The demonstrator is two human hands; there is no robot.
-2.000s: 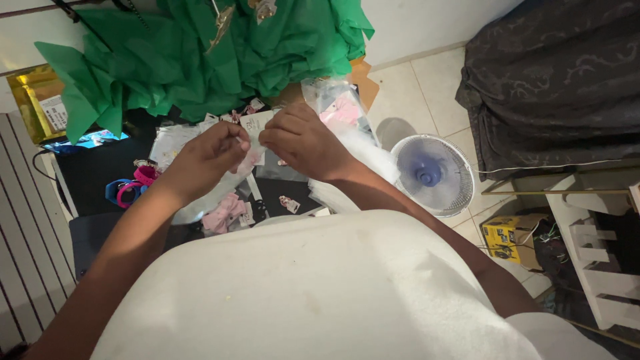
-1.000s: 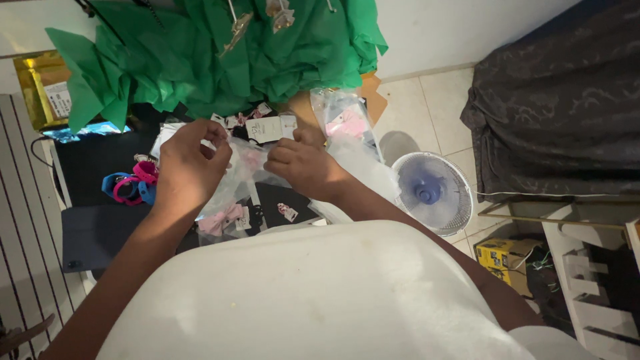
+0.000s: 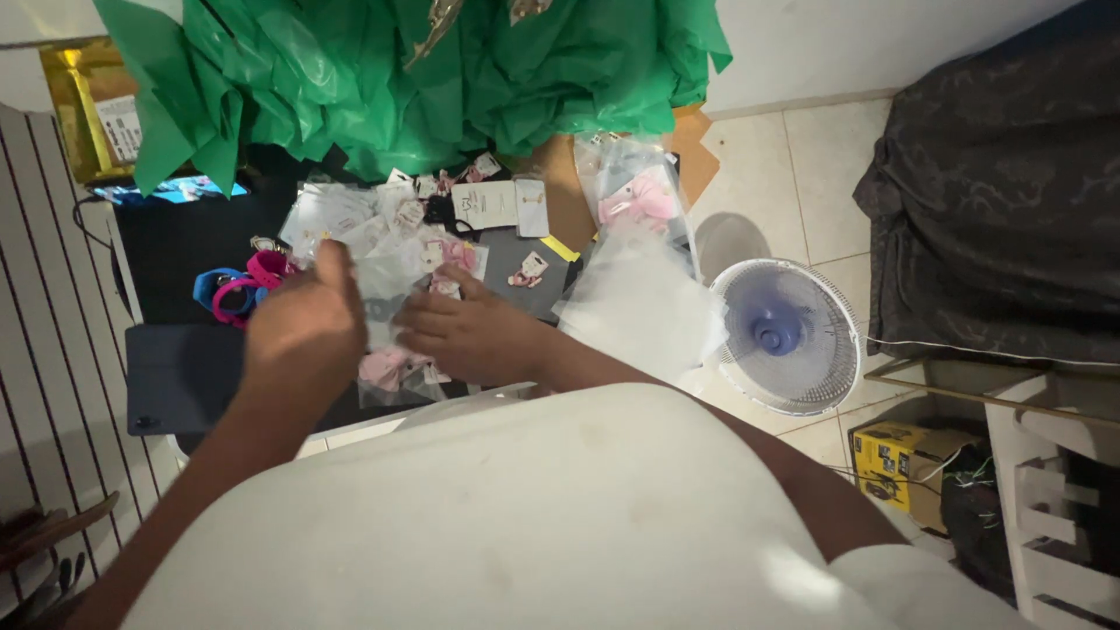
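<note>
My left hand (image 3: 306,324) is blurred over the dark table, its thumb up, beside a clear plastic bag (image 3: 382,293). My right hand (image 3: 472,337) reaches in from the right, palm down, its fingertips at the bag's right side. Whether either hand grips the bag cannot be made out. Below the hands lies a pink bow in clear wrapping (image 3: 385,369). Above them are small carded accessories (image 3: 407,214) and another pink bow (image 3: 455,254). A small carded item (image 3: 528,270) lies to the right of my right hand's fingers. Pink and blue wristbands (image 3: 232,293) lie left of my left hand.
Green plastic sheeting (image 3: 350,79) hangs over the table's far side. A stack of clear bags (image 3: 643,297) and a bagged pink bow (image 3: 639,199) lie at right, near a round fan (image 3: 787,337). A dark tablet or case (image 3: 179,376) is at left; a lit screen (image 3: 175,188) stands behind.
Both hands, which were close together above the table, have moved nearer to the body. The clear plastic between them now shows lower, over the table's middle.
</note>
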